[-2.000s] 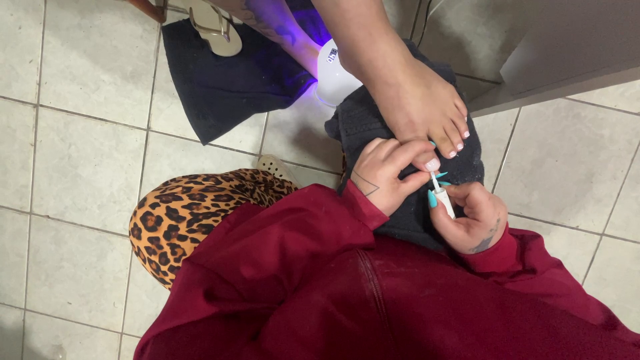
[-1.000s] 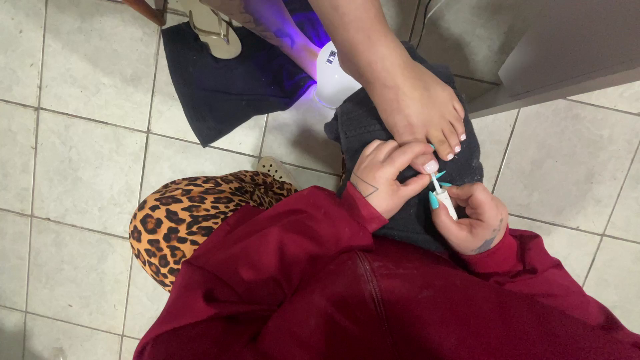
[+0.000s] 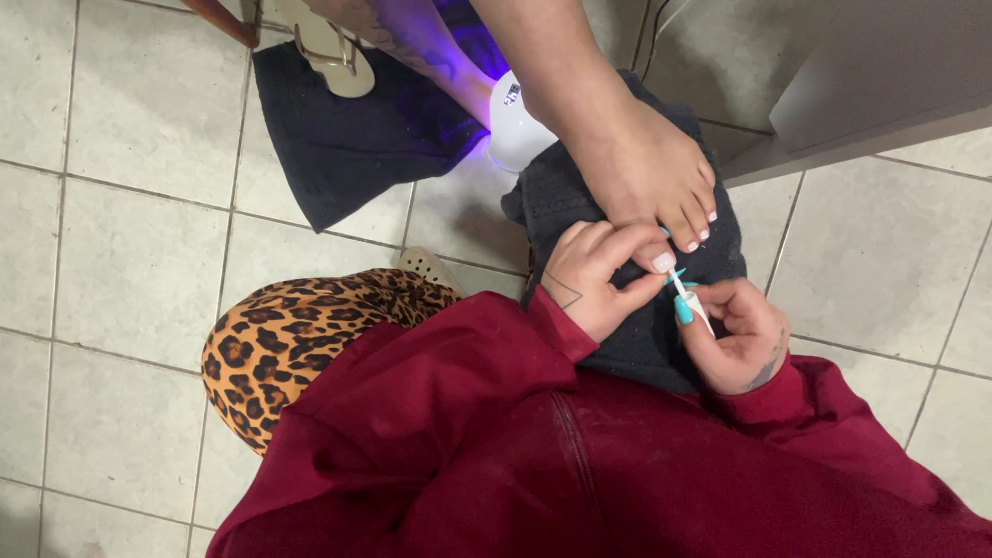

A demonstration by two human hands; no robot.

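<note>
My right hand point(image 3: 732, 329) pinches the white cap of a nail polish brush point(image 3: 695, 310), its bristle end at the tip of a person's big toenail point(image 3: 663, 262). With thumb and fingers, my left hand point(image 3: 601, 275) grips that big toe around its sides. The bare foot point(image 3: 647, 167) rests on a black towel point(image 3: 643, 333) laid over my lap. White polish shows on the tips of the smaller toenails. Further back, the person's other foot is hidden inside a white nail lamp point(image 3: 515, 128) that glows violet and has a small lit display.
A second dark towel point(image 3: 333, 155) lies on the tiled floor under the lamp, with a beige flip-flop point(image 3: 333, 54) on it. A grey furniture panel point(image 3: 876, 85) stands at the upper right. A wooden leg point(image 3: 225, 19) is at the upper left, and cables run near the top.
</note>
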